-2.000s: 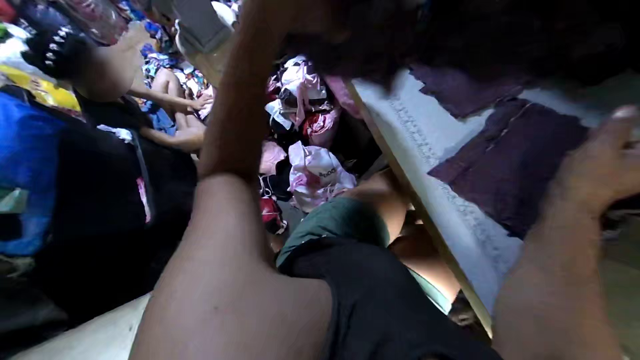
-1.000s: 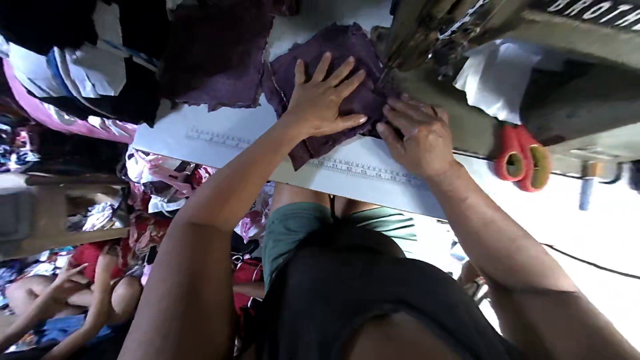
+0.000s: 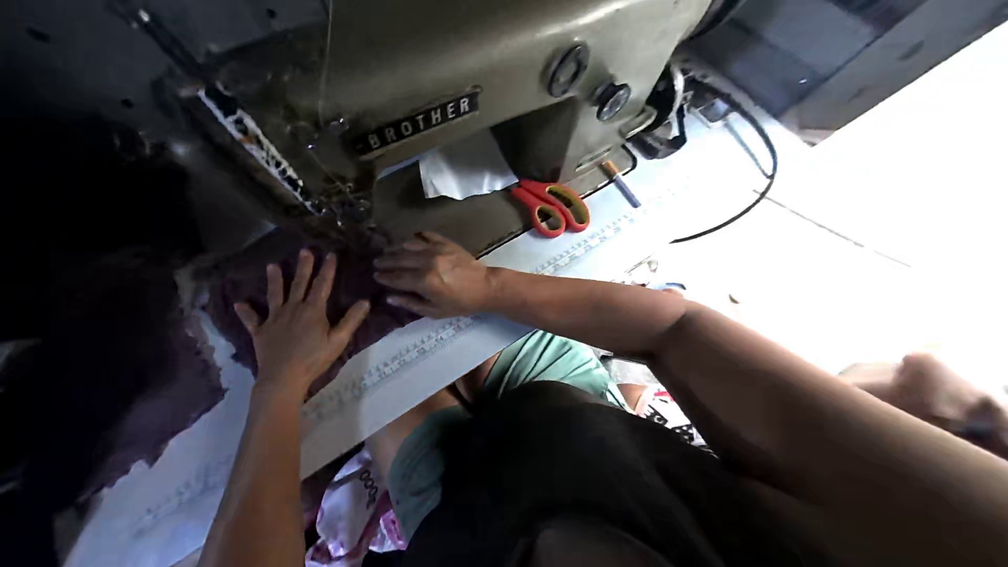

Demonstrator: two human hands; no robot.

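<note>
A dark purple fabric piece [image 3: 346, 335] lies on the white table with a printed ruler scale [image 3: 417, 346]. My left hand [image 3: 299, 323] rests flat on it, fingers spread. Beside it, my right hand [image 3: 437, 277] presses the cloth near the needle area of a Brother sewing machine [image 3: 425, 71], fingers together and slightly bent. The cloth's far edge meets the needle area, where shadow hides the presser foot. Another purple piece [image 3: 169, 394] lies left of my left hand.
Red-handled scissors [image 3: 551, 209] lie by the machine bed, near a white scrap [image 3: 466, 165] and a small blue-and-orange tool [image 3: 622, 185]. A black cable [image 3: 768, 185] curves at the right. Printed cloth [image 3: 358, 504] is below the table. Part of another person [image 3: 929, 394] shows at right.
Two seconds ago my right hand was off to the right of the purple cloth; both hands have been on it since one second ago. The view has swung widely toward the machine.
</note>
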